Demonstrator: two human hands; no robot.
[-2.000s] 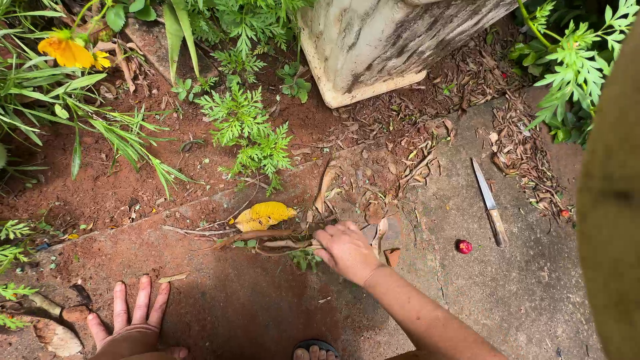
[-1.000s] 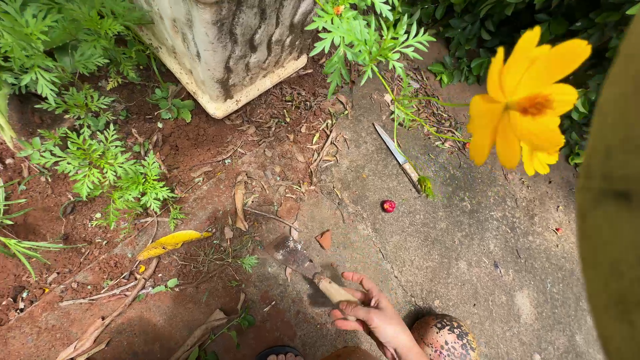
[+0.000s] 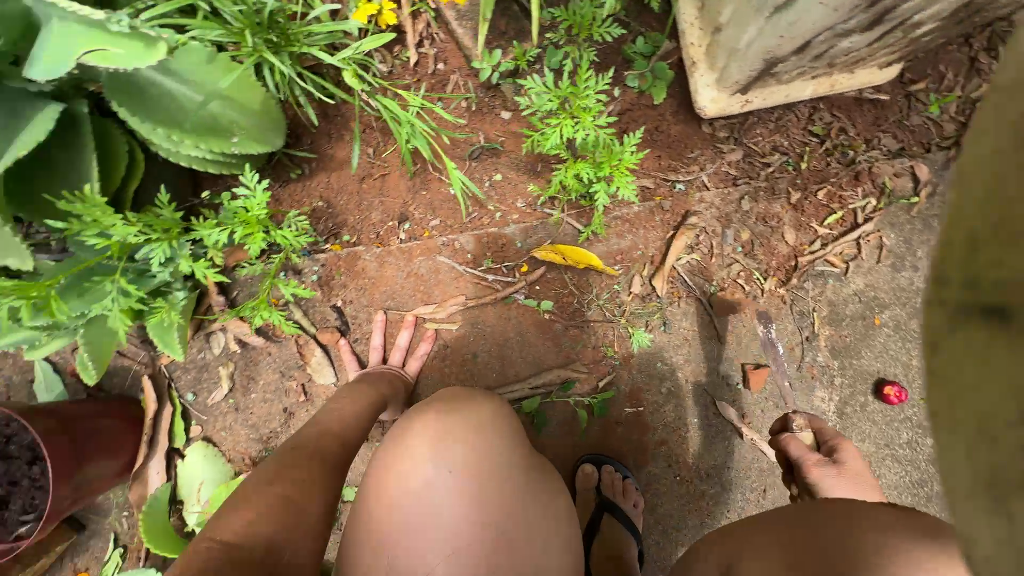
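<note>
My left hand (image 3: pixel 390 362) rests on the soil-stained concrete (image 3: pixel 512 344) with its fingers spread, holding nothing. Dry twigs and a dry stem (image 3: pixel 480 299) lie just beyond its fingertips. On the right, my right hand (image 3: pixel 824 464) is closed around the pale handle of a small tool with a narrow, dirty metal blade (image 3: pixel 774 356), which points away from me. Left of the blade lies a reddish shard (image 3: pixel 754 377). A yellow leaf (image 3: pixel 574 258) is near the middle, on the soil's edge. Green sprigs (image 3: pixel 570 402) lie between my knee and the leaf.
A whitish weathered planter (image 3: pixel 784 64) stands at the top right. Leafy plants (image 3: pixel 200 104) crowd the upper left. A dark red pot (image 3: pixel 88 456) is at lower left. A red bud (image 3: pixel 890 391) lies right of the tool. My sandalled foot (image 3: pixel 612 512) is between my knees.
Two seconds ago my right hand was at the dry stems by the yellow leaf; one second ago it held the tool. My left hand, out of view then, shows again. The view has swung left.
</note>
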